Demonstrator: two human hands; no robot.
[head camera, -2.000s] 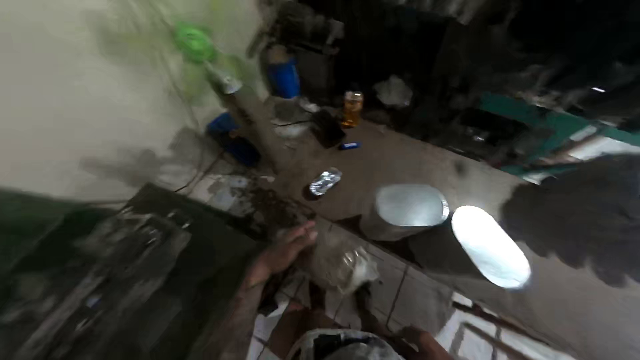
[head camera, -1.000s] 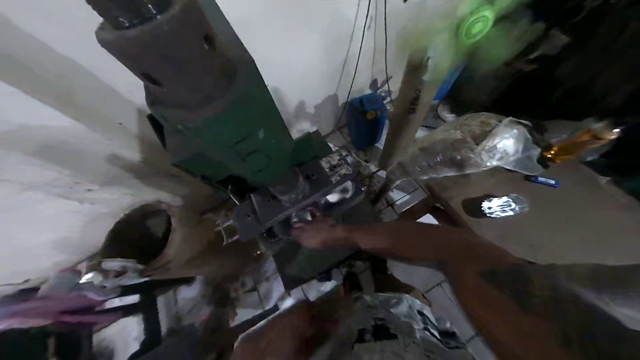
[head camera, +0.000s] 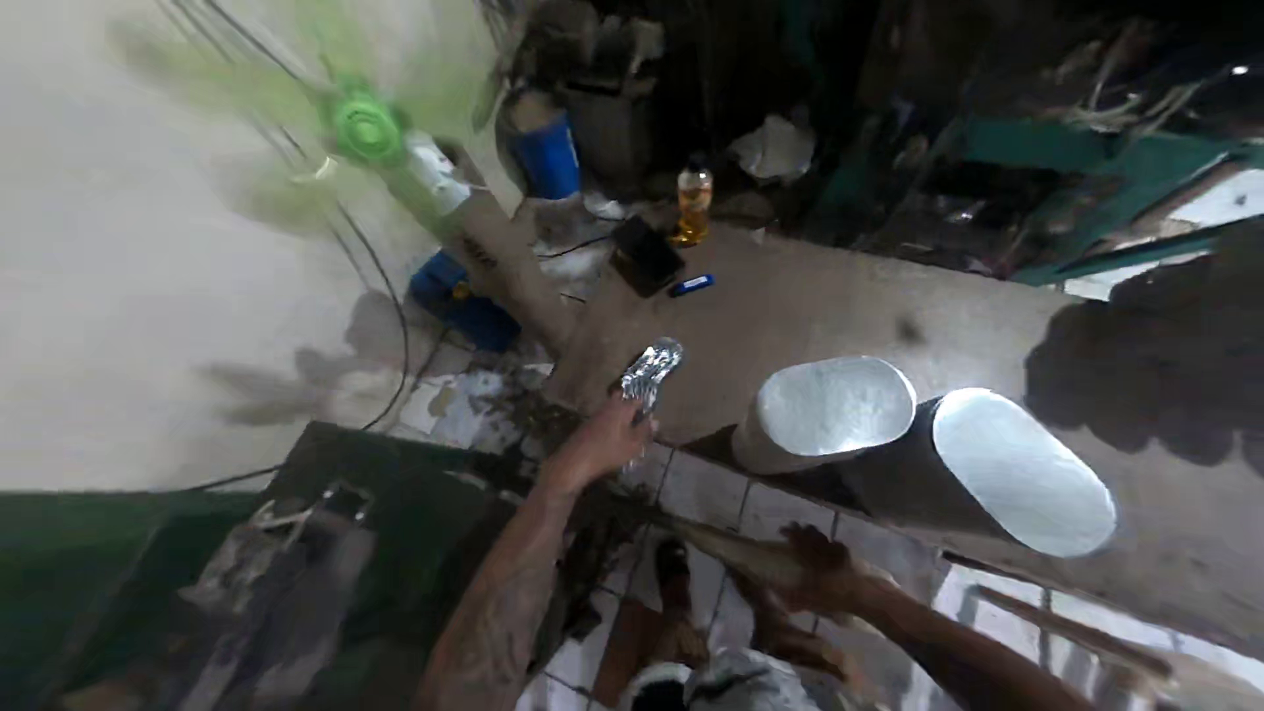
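Note:
My left hand (head camera: 614, 434) reaches to the near left edge of the table, its fingers at a small pile of shiny metal pieces (head camera: 652, 365); whether it grips any cannot be told. Lower right, my right hand (head camera: 815, 568) is closed around a long, pale, blurred thing (head camera: 736, 551), perhaps a wooden handle or a rolled bag. Two stacks of flat oval metal pieces stand on the table to the right: the left stack (head camera: 839, 407) is upright, and the right stack (head camera: 1022, 472) stands close beside it.
The brown table (head camera: 968, 321) also carries a bottle of amber liquid (head camera: 694, 202), a black box (head camera: 645, 257) and a small blue item (head camera: 692, 284). A green fan (head camera: 365, 123) turns at the upper left. Green machinery (head camera: 395, 494) stands at the left, a blue container (head camera: 546, 153) behind.
The view has swung from the green press back to the table. One second ago a hand was at the press; now my left hand is at the shiny pieces.

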